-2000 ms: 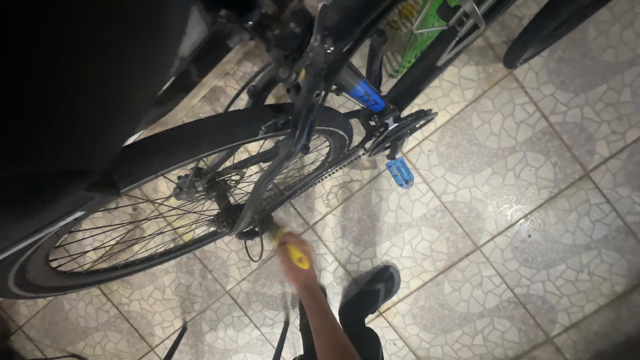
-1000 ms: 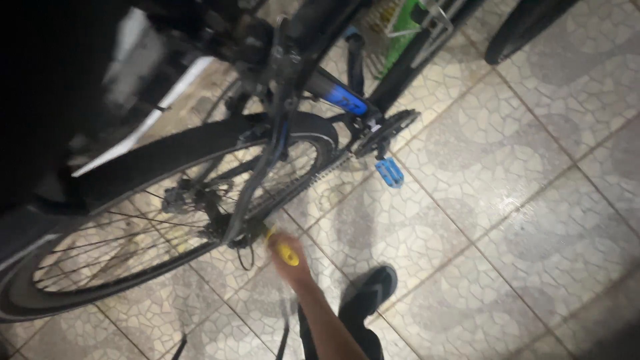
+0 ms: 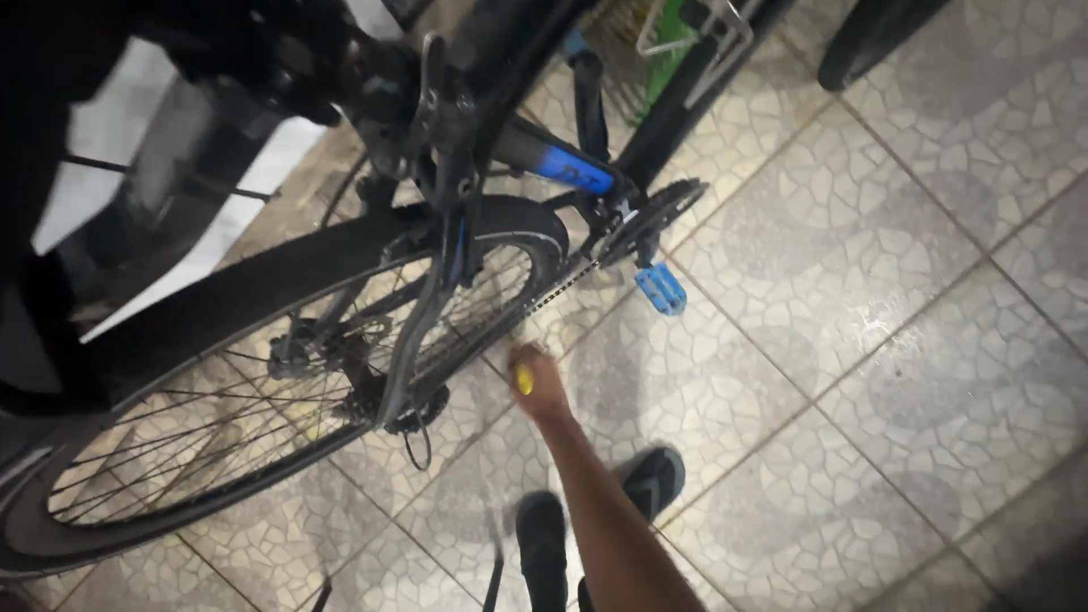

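Note:
My right hand [image 3: 535,382] reaches in from the bottom and is closed around a yellow-handled tool [image 3: 525,379]; the tool's far end is blurred, so its kind cannot be told. Just above the hand runs the bicycle chain [image 3: 563,293], between the rear sprockets [image 3: 422,410] and the chainring [image 3: 671,208]. Whether the tool touches the chain is unclear. The rear wheel [image 3: 280,501] lies to the left of the hand, and a blue pedal [image 3: 661,289] is to its upper right. My left hand is not in view.
The black bicycle frame with a blue section [image 3: 565,167] crosses the upper middle. A wire loop [image 3: 418,450] hangs below the sprockets. Two dark shoes [image 3: 659,480] stand on the tiled floor [image 3: 850,340]. Another tyre [image 3: 880,38] and a green object [image 3: 667,64] are at the top right.
My right hand has moved with the yellow-handled tool from beside the rear sprockets along the chain towards the chainring.

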